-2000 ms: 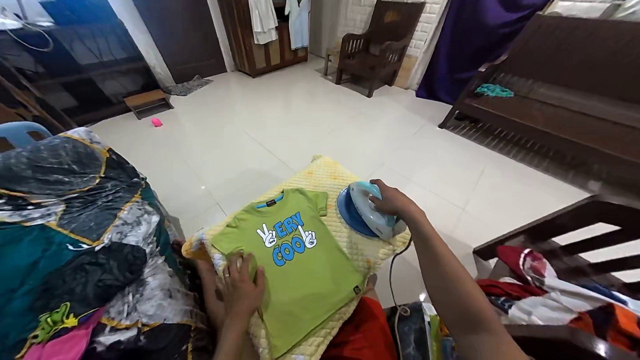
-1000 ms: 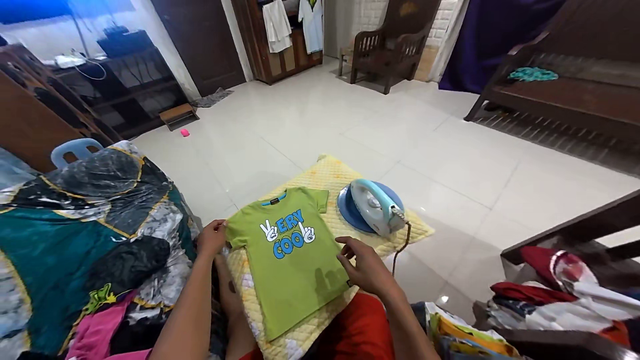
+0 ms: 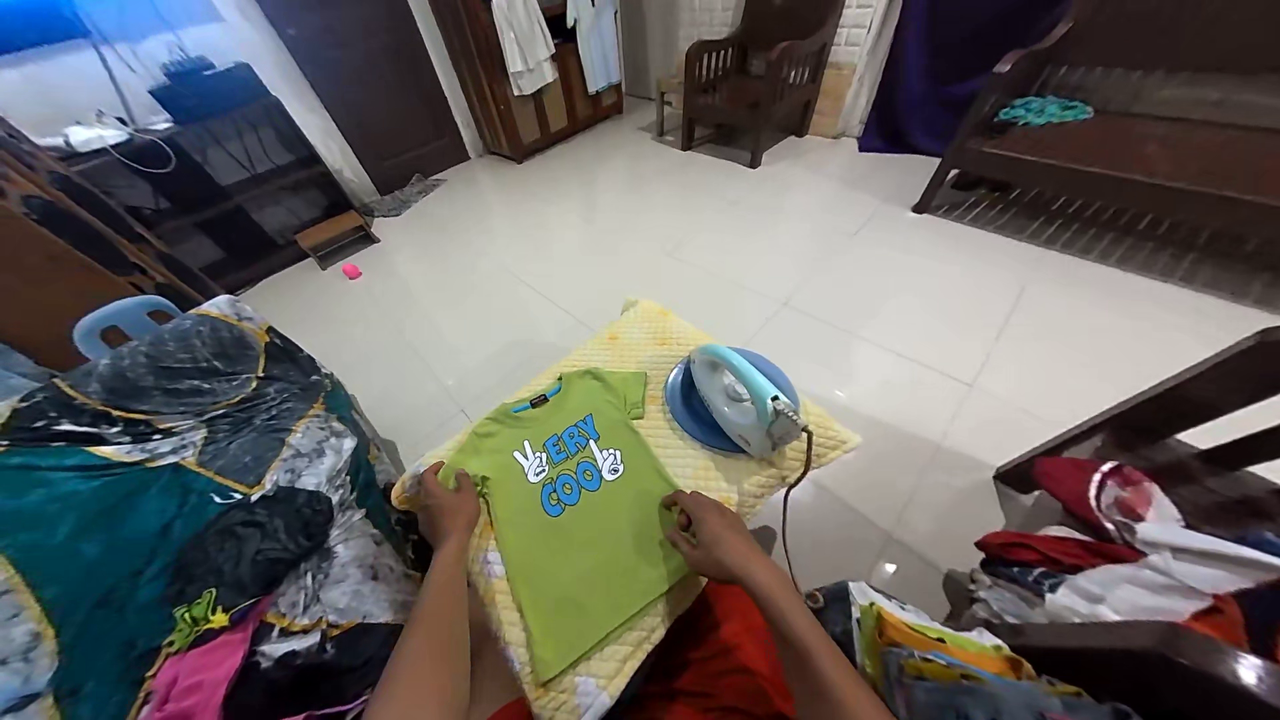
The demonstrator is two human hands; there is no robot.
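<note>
A green T-shirt with a blue and white print lies flat on a yellow quilted cloth. My left hand is at the shirt's left sleeve, fingers on its edge. On the opposite side, my right hand has its thumb and fingers at the shirt's side edge; whether they pinch the fabric is not clear. To the right of the shirt, a light-blue and white clothes iron rests on a round blue plate, its cord running down toward me. Neither hand touches the iron.
A patterned cover with piled clothes is close on the left. Folded clothes and a heap of garments lie at the lower right beside a dark wooden armrest. A wooden bench and armchair stand farther off.
Two seconds ago my right hand held the iron; it has let go and moved to the shirt's right edge. My left hand has moved from the shirt's lower left side up to the sleeve.
</note>
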